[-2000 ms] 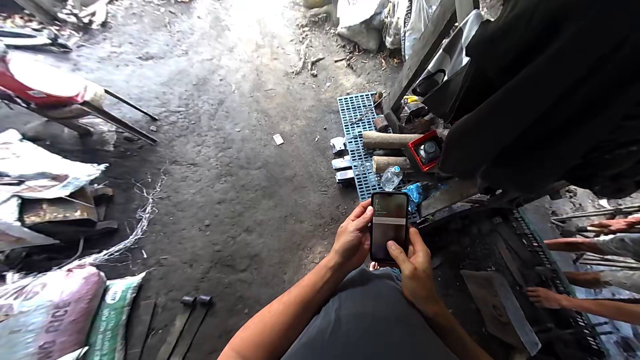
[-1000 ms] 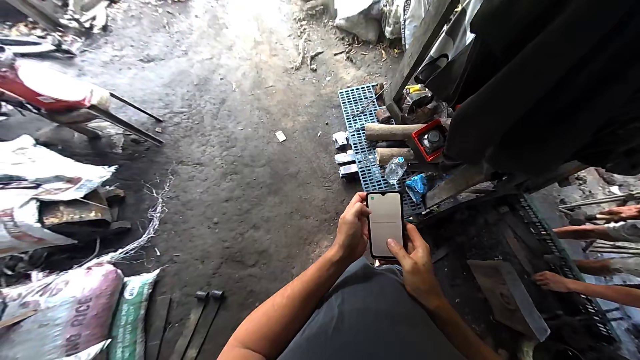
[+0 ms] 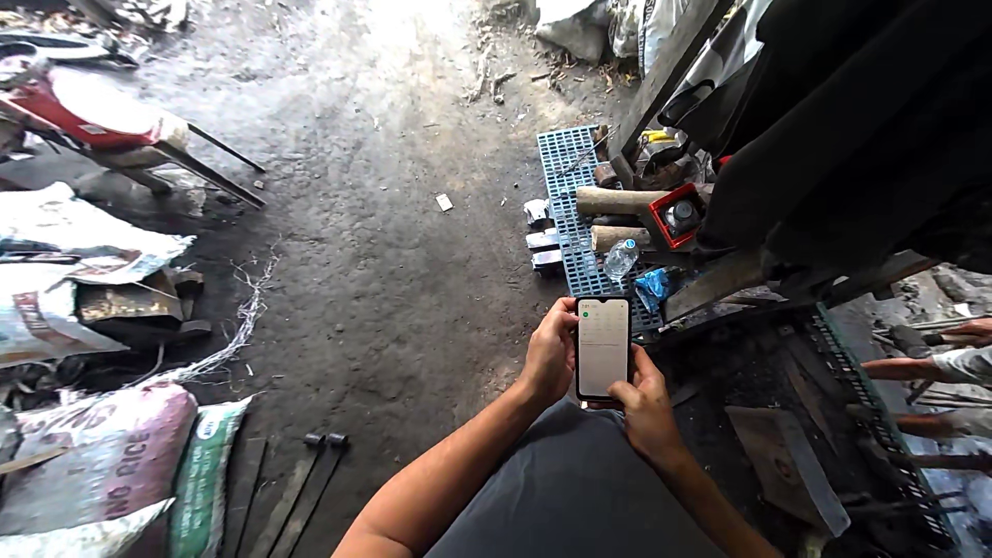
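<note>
A smartphone with a lit, mostly white screen stands upright between my hands, above my lap. My left hand grips its left edge, the fingers partly behind it. Round the lower right corner is my right hand, its thumb over the bottom of the screen. Just beyond the phone lie a clear plastic bottle with a blue cap and a crumpled blue plastic wrapper, both by a light blue plastic grid pallet.
Wooden logs and a red-rimmed container are at the pallet's right. Dark cloth hangs at the upper right. Filled sacks and a red motorcycle are on the left. Another person's forearms reach in at the right edge.
The phone's screen has gone from a darker view with a pale band to a mostly white page, then to one with small marks near the top. Both hands still hold the phone.
</note>
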